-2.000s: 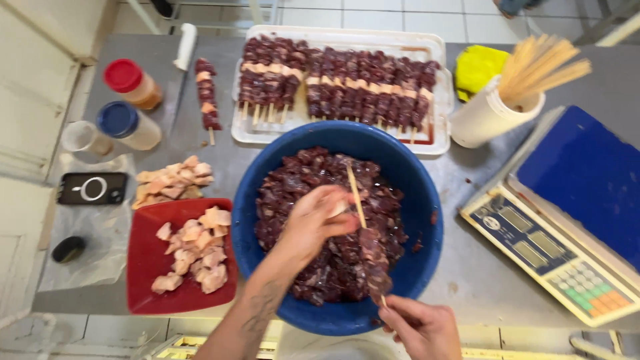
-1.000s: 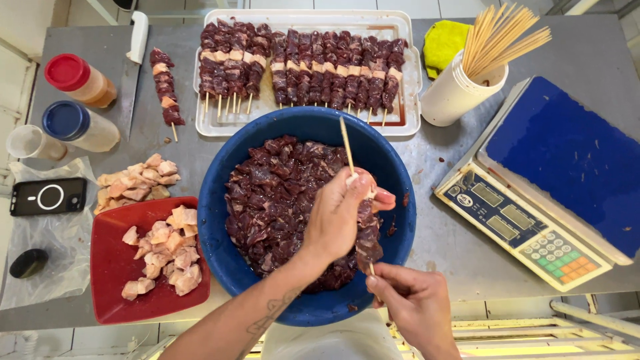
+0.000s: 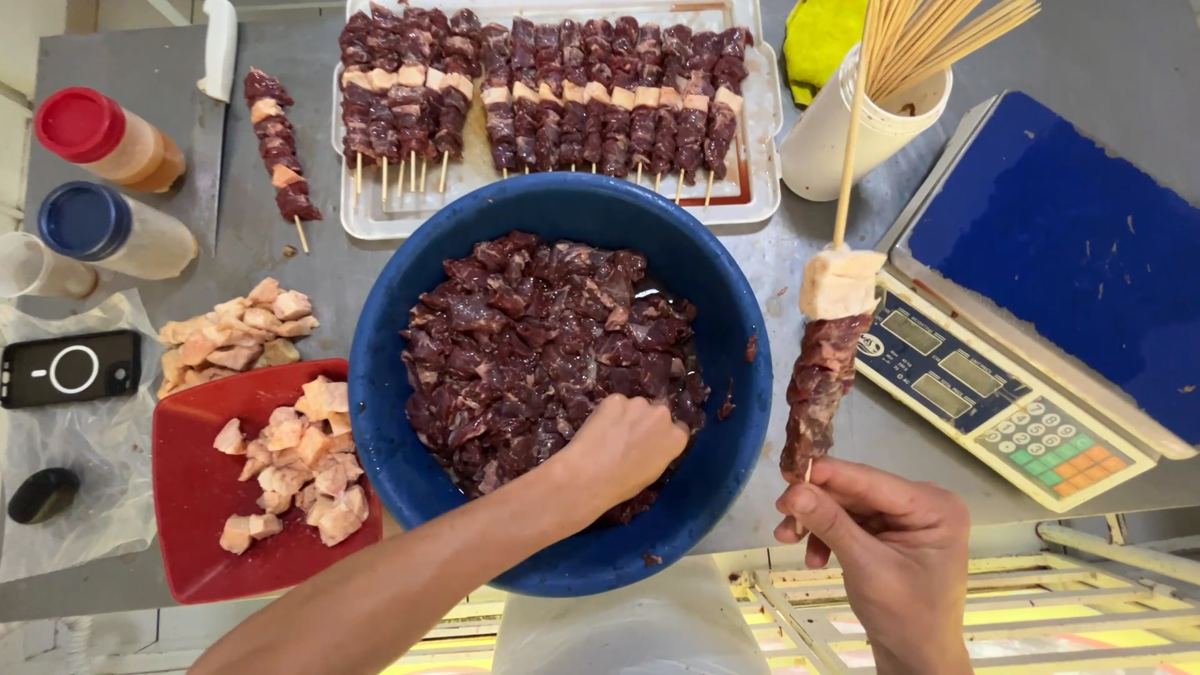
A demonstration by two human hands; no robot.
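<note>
My right hand [image 3: 872, 534] pinches the lower end of a wooden skewer threaded with dark red meat [image 3: 820, 384] and a pale fat cube [image 3: 839, 284] on top; its bare upper stick points up. The skewer is upright, just right of the blue basin [image 3: 741, 375]. Inside the basin, my left hand [image 3: 630, 445] reaches down into cut raw meat [image 3: 525, 328]; its fingertips are hidden, so whether it grips a piece does not show. A red square dish [image 3: 192, 487] with pale fat cubes [image 3: 323, 459] sits left of the basin. More fat pieces [image 3: 239, 328] lie behind the dish.
Behind the basin is a white tray [image 3: 370, 220] of finished skewers. One skewer [image 3: 277, 141] and a knife [image 3: 217, 75] lie left of it. Jars [image 3: 117, 230], a phone [image 3: 70, 368], a container [image 3: 834, 150] of sticks, a yellow cloth [image 3: 825, 42] and a digital scale [image 3: 1050, 272] stand around.
The skewer, earlier over the basin's lower right with my left hand around it, is now right of the basin in my right hand. My left hand has let go of it and moved down into the meat.
</note>
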